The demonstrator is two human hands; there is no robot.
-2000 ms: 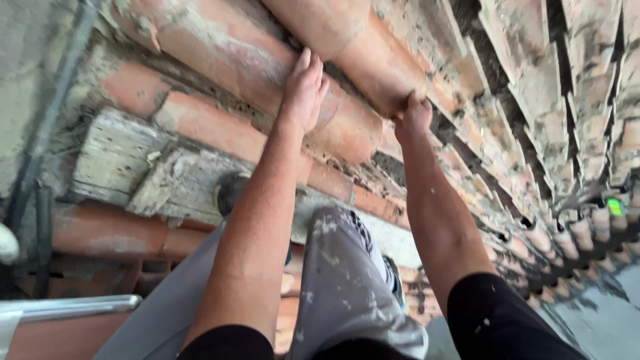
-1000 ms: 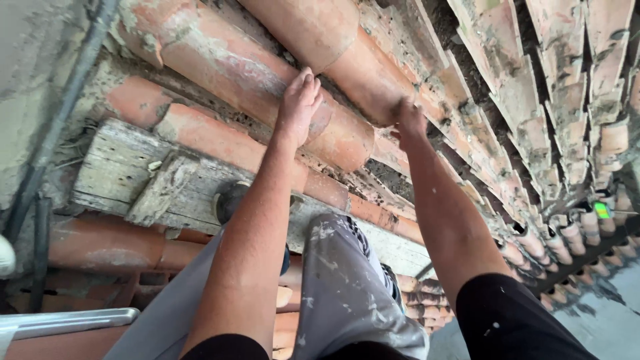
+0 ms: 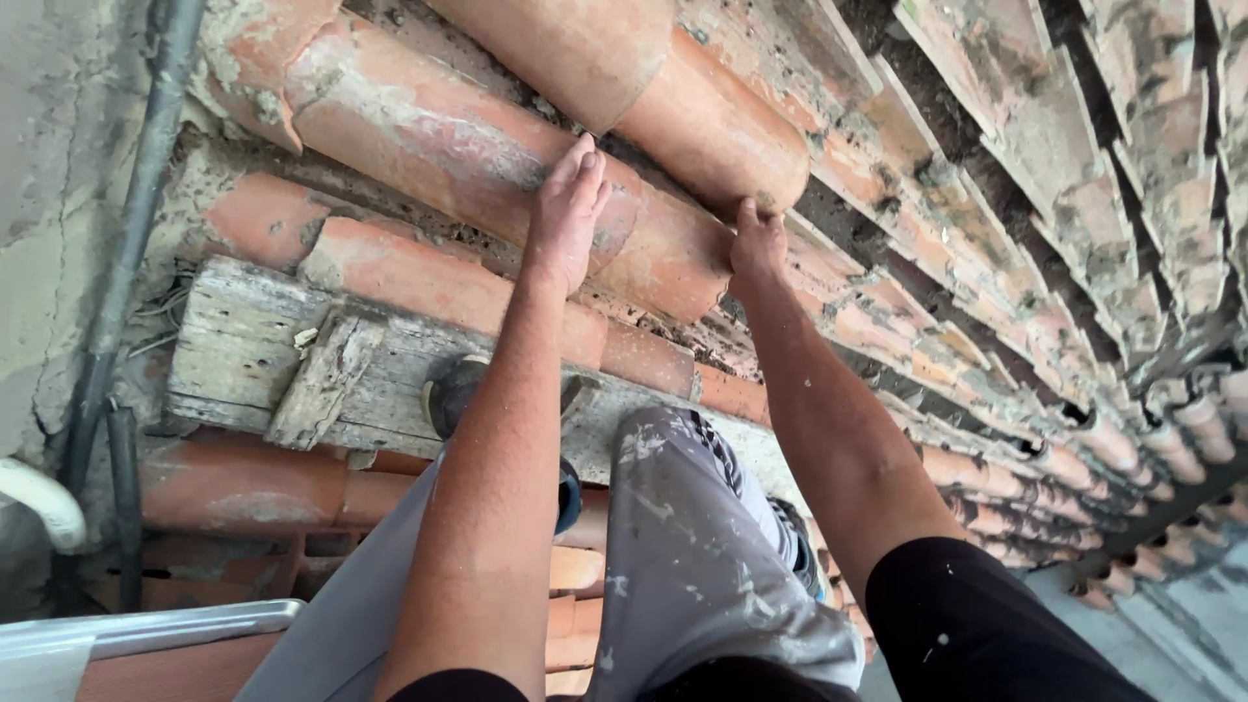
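My left hand lies with its fingers together on a curved clay roof tile, its fingertips near the lower edge of a second tile above. My right hand touches the lower end of another curved clay tile with its fingertips; whether it grips the rim cannot be told. That tile runs under the overlapping end of a higher tile. Beside my right hand is the broken-looking end of the lower tile row.
A weathered wooden plank with a short wood piece lies across the tiles under my feet. At left stand a wall and a grey pipe. Open channels between tile rows spread right. A metal-edged object sits lower left.
My right hand stays at the tile's lower end, with its fingers placed slightly differently. My left hand remains on the neighbouring tile.
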